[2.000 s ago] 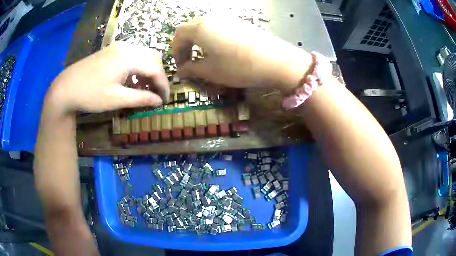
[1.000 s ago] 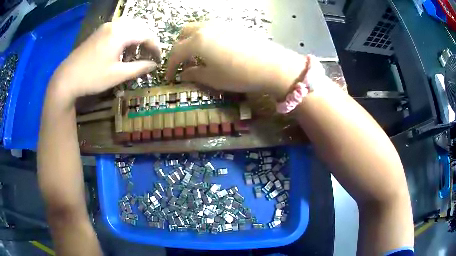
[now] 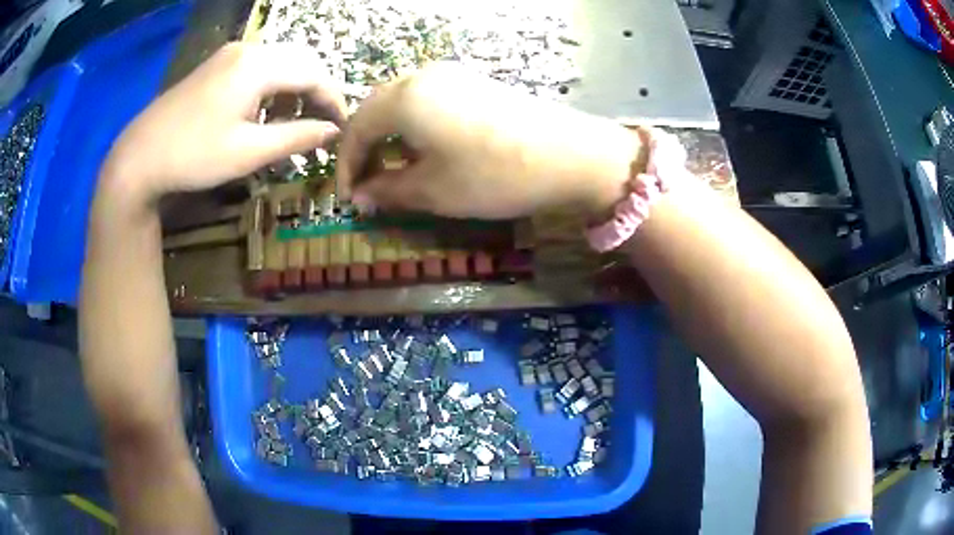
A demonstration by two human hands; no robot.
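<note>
The near fixture (image 3: 398, 251) lies across the front of the work plate, with brass-coloured slots, a green strip (image 3: 314, 231) and a row of dark red blocks. Small silvery connectors (image 3: 314, 212) sit in its left slots; my right hand hides the others. My right hand (image 3: 460, 141) is over the middle of the fixture, fingertips down at the slots; whether they hold a connector is hidden. My left hand (image 3: 225, 131) is above the heap's near left edge, thumb and fingers curled with small bright pieces between or behind them; a grip cannot be made out.
A bright heap of loose connectors (image 3: 418, 37) lies behind the hands on the grey work plate (image 3: 649, 63). A blue front tray (image 3: 431, 504) with scattered connectors is below the plate edge. Blue trays (image 3: 105, 125) stand at left, one with a dark heap. A dark green bench is at right.
My right hand first drew back from the fixture towards the heap, baring the slots, and has now come down over its middle slots. My left hand moved up and away from the fixture.
</note>
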